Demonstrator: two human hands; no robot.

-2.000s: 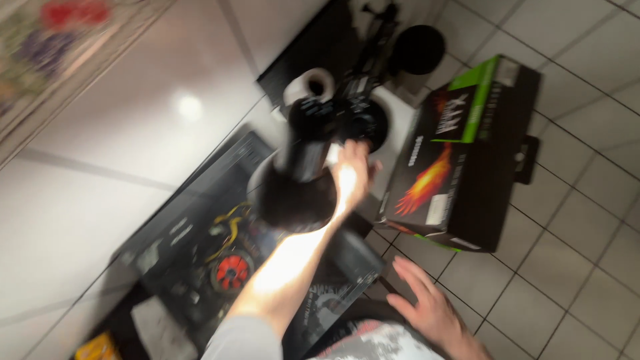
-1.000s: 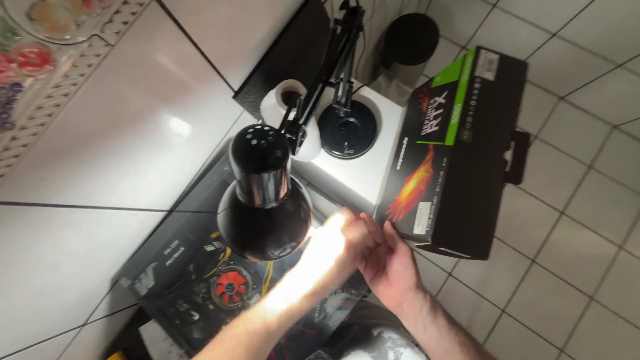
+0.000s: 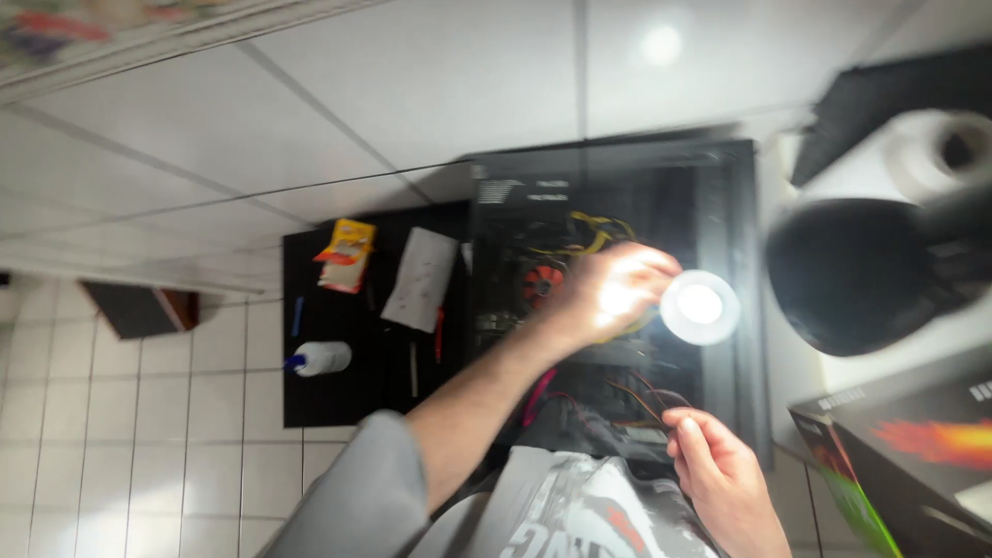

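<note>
A black computer case [image 3: 736, 232] lies on the table, a red-bladed fan [image 3: 543, 285] and yellow cables [image 3: 597, 232] visible inside. My left hand [image 3: 620, 287] reaches over it, fingers bent beside a bright round white disc [image 3: 700, 308]; whether the disc is an object or a reflection is unclear, and what the fingers hold is blurred. Lower right, above the near part of the case, my right hand [image 3: 717, 465] pinches thin wires [image 3: 643, 395] between thumb and fingertips. The black shade of a desk lamp [image 3: 845, 271] stands to the right of the left hand.
Left of the case, a black surface [image 3: 372, 403] holds a yellow-orange packet [image 3: 347, 256], a white sheet [image 3: 422, 279] and a white bottle with blue cap [image 3: 324, 358]. On the right are a white paper roll [image 3: 922, 155] and a dark printed box [image 3: 914, 442]. A tiled wall [image 3: 465, 77] borders the far side.
My hands were together by the lamp a second ago; now they are apart, the right one nearer my body with thin wires in it. The view has turned strongly.
</note>
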